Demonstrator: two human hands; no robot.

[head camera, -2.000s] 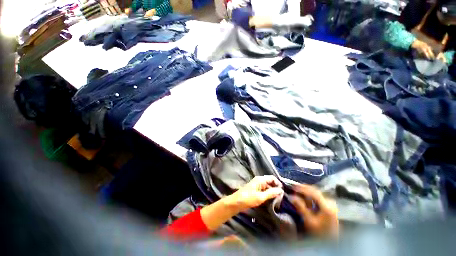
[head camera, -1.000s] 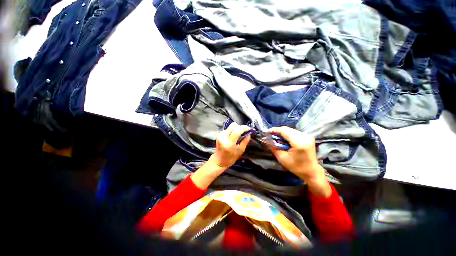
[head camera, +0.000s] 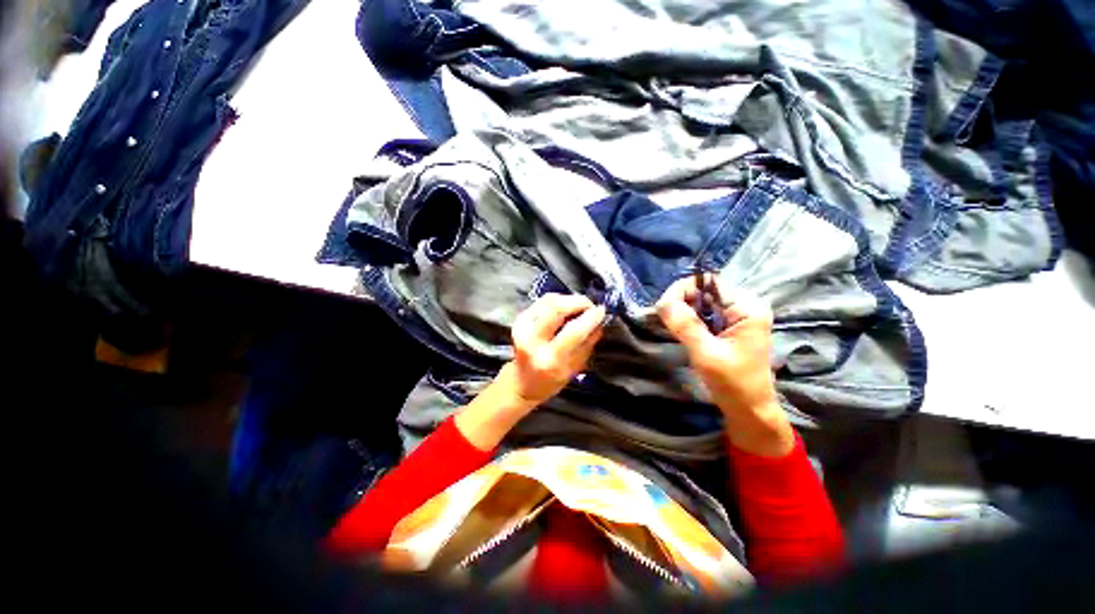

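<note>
A pale grey-blue denim garment, wrong side out with dark blue edges, lies over the near table edge and hangs towards my lap. A dark blue rolled loop shows at its left. My left hand pinches a dark-edged seam near the garment's middle. My right hand, a little to the right and apart from the left, is closed around small dark thread snips, mostly hidden by the fingers. Their tips point up and away from me, over the dark blue part.
The white table runs across the view. A dark blue denim garment with shiny dots lies at the left. Another pale inside-out piece lies beyond the worked one, with dark denim at the far right. A patterned apron covers my lap.
The view has tilted down from the wider table. Since one second ago, my right hand has moved slightly right, away from the seam, and the snips point upward. My left hand stays at the seam.
</note>
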